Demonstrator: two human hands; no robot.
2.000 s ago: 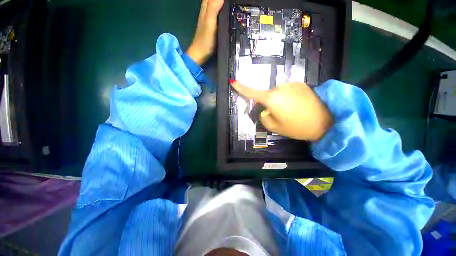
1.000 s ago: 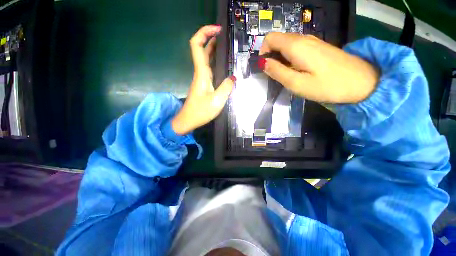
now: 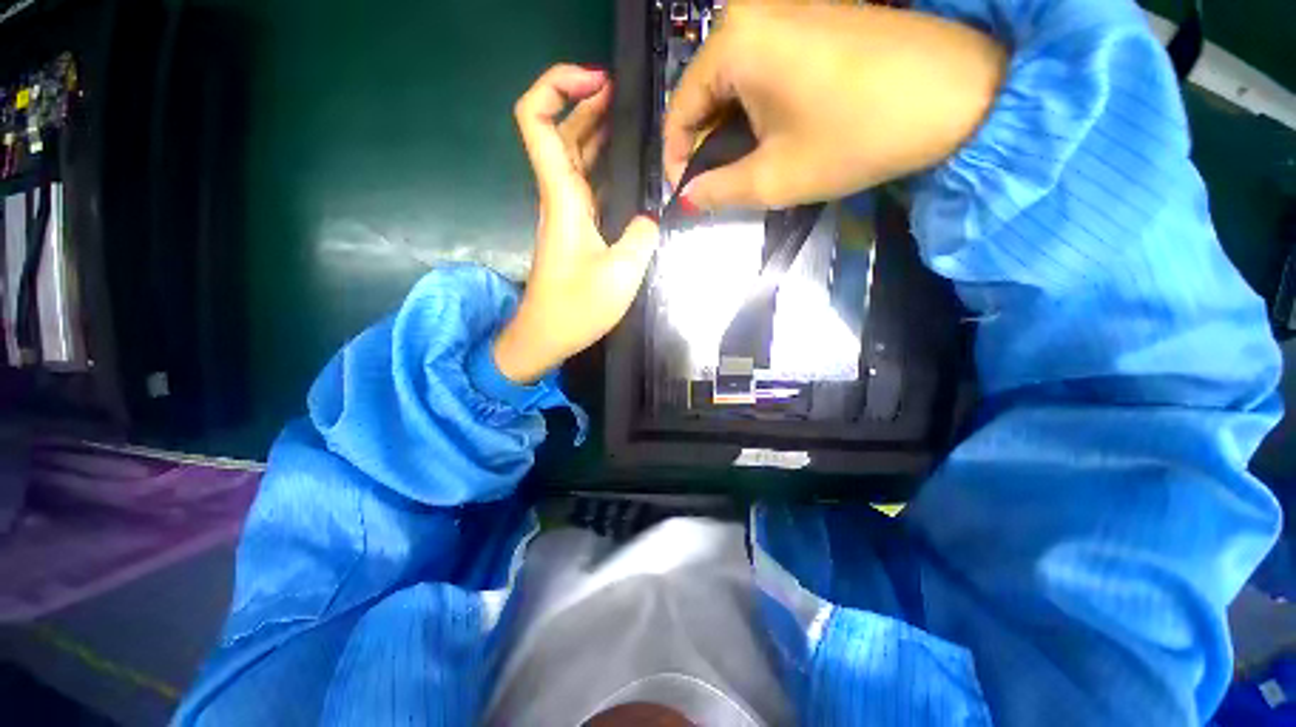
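Note:
The open tablet (image 3: 839, 405) lies innards up in a thick black tray (image 3: 853, 472) in front of me. Its silver-white battery panels (image 3: 697, 291) glare, and a black flat cable (image 3: 753, 324) runs between them. My right hand (image 3: 839, 107) is over the tablet's upper part and pinches a dark strip (image 3: 697, 171), probably black tape, near the tablet's left edge. My right hand hides most of the mainboard. My left hand (image 3: 571, 256) is at the tray's left side, fingers apart, thumb tip at the tablet's left edge beside the strip. I see nothing held in it.
Another trayed tablet (image 3: 43, 270) lies at the far left on the green mat (image 3: 384, 171). A white rail (image 3: 1237, 81) and a black strap (image 3: 1185, 43) are at the upper right. A small white label (image 3: 772, 459) is on the tray's near edge.
My right hand has moved from the middle of the tablet up and left to its left edge. The dark strip now reaches toward my left thumb. My left hand has barely moved in the last second.

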